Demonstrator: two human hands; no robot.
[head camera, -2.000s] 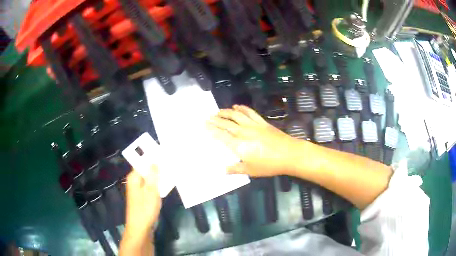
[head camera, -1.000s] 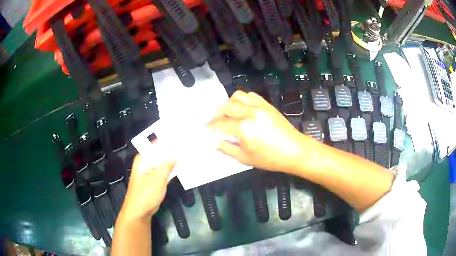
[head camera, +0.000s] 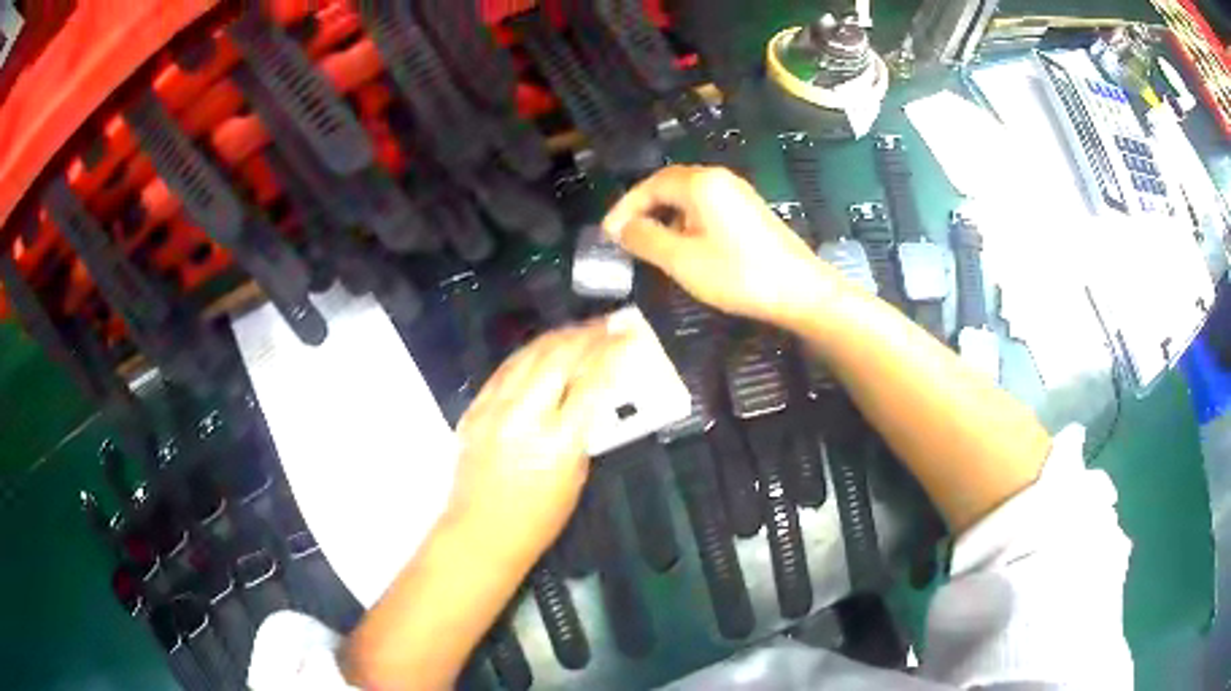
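My left hand (head camera: 527, 412) lies on the white film stack (head camera: 648, 398), which has a small black square mark and rests over the watches. My right hand (head camera: 695, 243) pinches a small grey screen film (head camera: 602, 266) by its upper edge, just above the left hand. Smartwatches lie in rows; one striped grey face (head camera: 759, 379) shows below my right forearm, and pale faces (head camera: 925, 271) show beyond it. A long white backing sheet (head camera: 354, 425) lies over the watches on the left.
Red trays (head camera: 243, 149) with hanging black straps stand at the back left. A bottle in a yellow ring (head camera: 830, 65) stands at the back. A calculator (head camera: 1110, 135) and papers (head camera: 1046, 257) lie on the right. Dark watches (head camera: 216, 567) lie front left.
The film stack and my left hand have moved right, off the backing sheet. My right hand has left the sheet and now holds a grey film. The view has shifted.
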